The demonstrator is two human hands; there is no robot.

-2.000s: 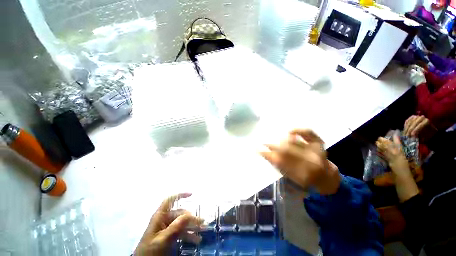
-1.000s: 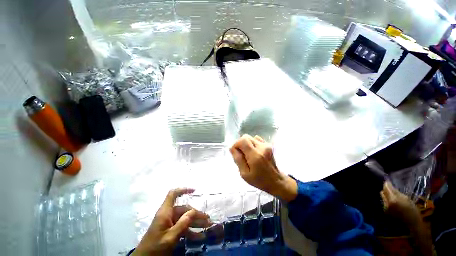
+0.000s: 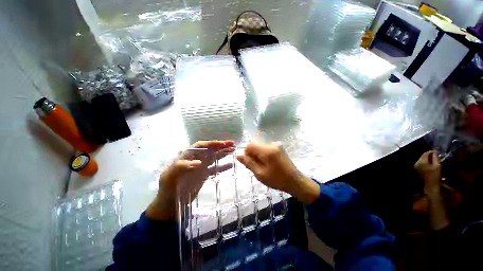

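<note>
A clear compartment blister tray [image 3: 238, 211] with a grid of cells is tilted in front of me, its lower part over my lap. My left hand [image 3: 193, 172] is at the tray's upper left edge, fingers bent around it, thumb on the near side. My right hand [image 3: 267, 165] is at the top edge with fingers curled close together; whether it pinches the tray or film there is hard to tell. The two hands are close to each other but apart.
Two tall tray stacks [image 3: 211, 90] stand behind the hands. A single tray [image 3: 87, 225] lies left. An orange flask [image 3: 63, 126], orange round-ended item [image 3: 83, 164] and black flat rectangle [image 3: 110, 117] lie by the wall. Another person's hand [image 3: 428, 161] and clear film are at right.
Both hands have come together at the tray's top edge. The left hand moved up and forward, and the tray is raised and tilted more. The view has shifted slightly.
</note>
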